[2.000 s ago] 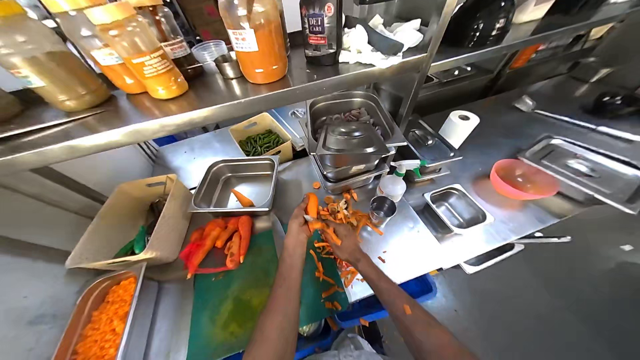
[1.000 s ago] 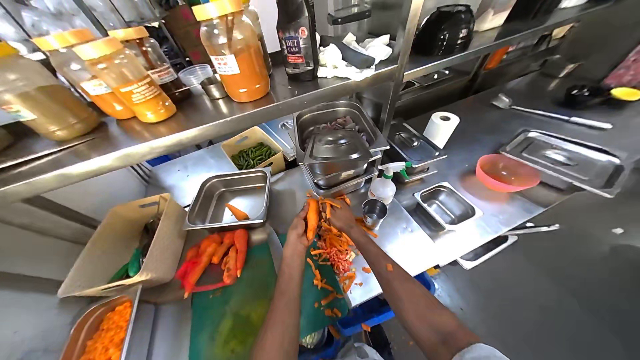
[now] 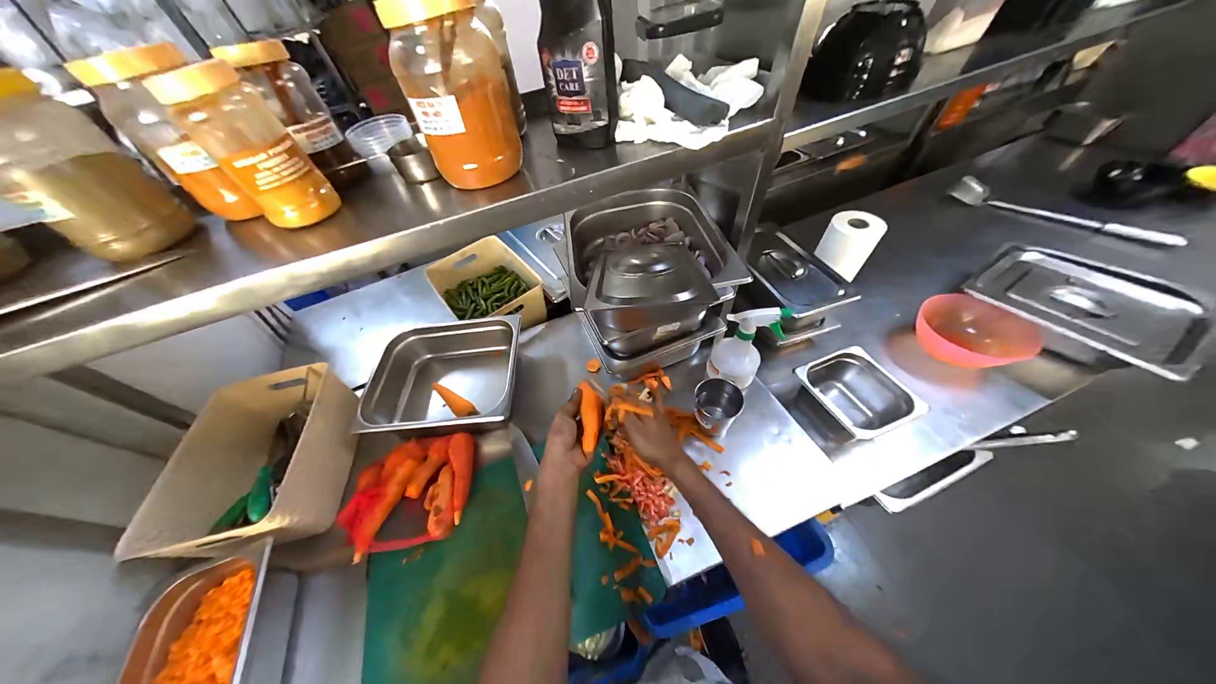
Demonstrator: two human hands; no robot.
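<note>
A carrot (image 3: 590,418) stands nearly upright in my left hand (image 3: 566,432), above the far edge of a green cutting board (image 3: 446,579). Close on its right, my right hand (image 3: 651,432) is among orange peelings (image 3: 622,475); whether it holds a tool cannot be made out. Several carrots (image 3: 442,480) with red netting lie at the board's left. One peeled carrot piece (image 3: 455,400) rests in a steel pan (image 3: 437,366). A knife (image 3: 523,461) lies partly under or beside my left forearm. A steel cup (image 3: 718,404) stands right of the peelings.
At the left are a beige bin (image 3: 237,465) and a tray of diced carrot (image 3: 214,627). Green chillies (image 3: 486,292) fill a box behind. A spray bottle (image 3: 736,356), a small steel pan (image 3: 860,391) and a pink bowl (image 3: 977,331) stand right. A shelf with jars (image 3: 456,104) overhangs the bench.
My right hand has moved a little around the carrot and peelings. My left hand keeps hold of the carrot.
</note>
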